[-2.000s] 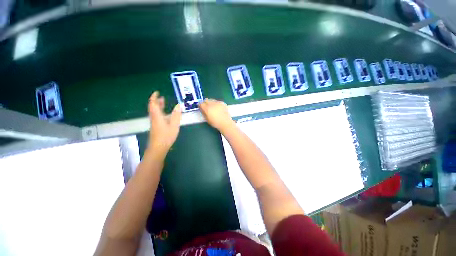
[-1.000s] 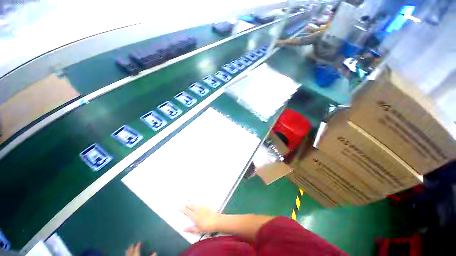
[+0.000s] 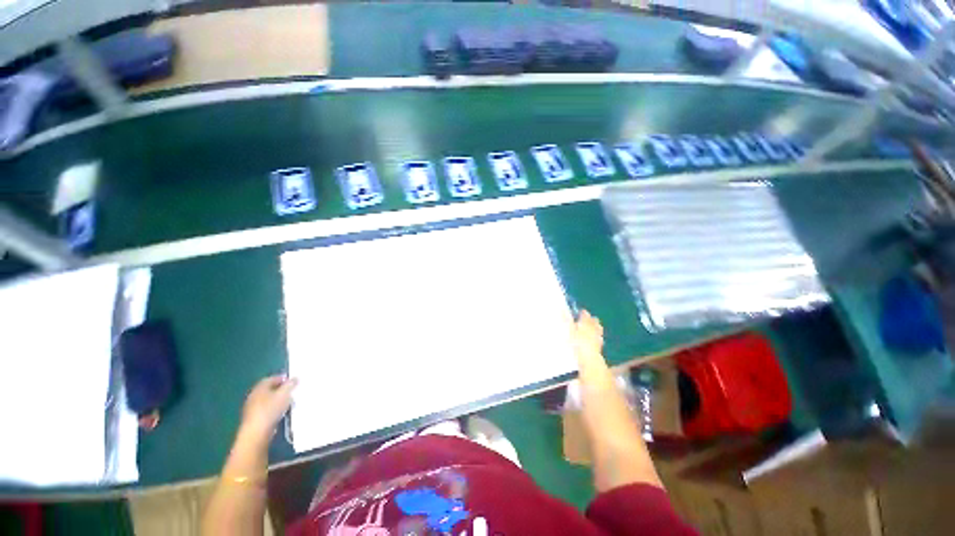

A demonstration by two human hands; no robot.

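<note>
A wide white component tray [image 3: 424, 330] lies flat on the green bench in front of me, with a clear ribbed edge at its right side. My left hand [image 3: 270, 402] grips the lower part of its left edge with bent fingers. My right hand [image 3: 587, 333] is at its right edge, fingers closed on the rim. No marks or parts can be made out on the bright tray surface. Palm-sized housings [image 3: 361, 185] with dark inner parts stand in a row on the conveyor belt beyond the rail.
Pale conveyor rail [image 3: 346, 225] runs behind the tray. Stacked clear blister trays [image 3: 717, 251] lie right, a white tray stack [image 3: 58, 377] left. A dark blue pouch [image 3: 149, 366] lies between the left stack and tray. A red stool [image 3: 738, 385] and brown cartons [image 3: 723, 497] are below right.
Both hands have left the housing at the rail and are now at the white tray's side edges. The view swung right and came back. The tray has moved left, away from the clear stack.
</note>
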